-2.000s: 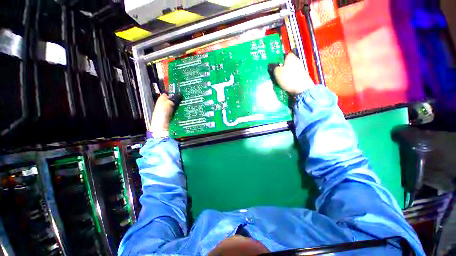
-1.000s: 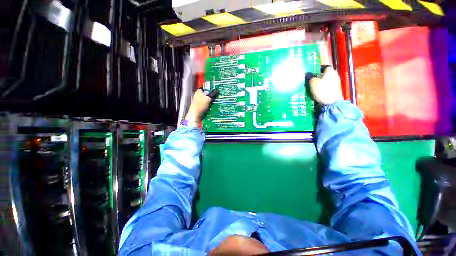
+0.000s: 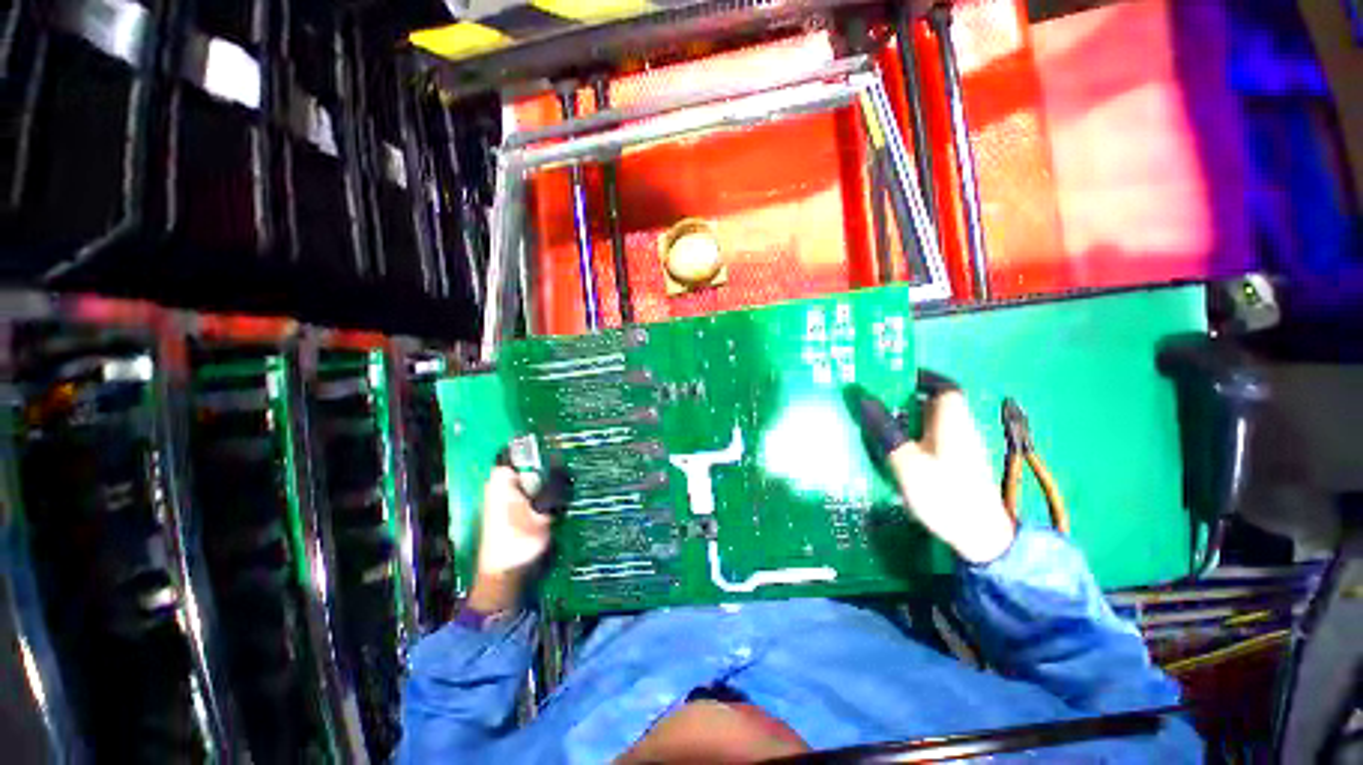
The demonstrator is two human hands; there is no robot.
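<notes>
A large green circuit board [image 3: 718, 448] with white L-shaped marks lies low in front of me, over the green mat, close to my body. My left hand [image 3: 516, 523] holds its left edge, with black-covered fingertips on top. My right hand [image 3: 945, 456] is at its right edge, with black-tipped fingers on and beside the board. The silver carrier frame [image 3: 912, 202] stands empty beyond the board, over the red area; the board's far edge overlaps its near side.
Nippers [image 3: 1034, 471] with orange handles lie on the green mat [image 3: 1121, 419] at right. A black gun-like device [image 3: 1229, 434] is at the mat's right edge. A round yellowish part [image 3: 692, 257] shows inside the frame. Dark board racks [image 3: 224, 493] stand at left. A yellow-black edge [image 3: 523, 23] is at the back.
The board has come out of the carrier frame and moved toward my body, with both hands at its sides. The red area inside the frame and the nippers now show.
</notes>
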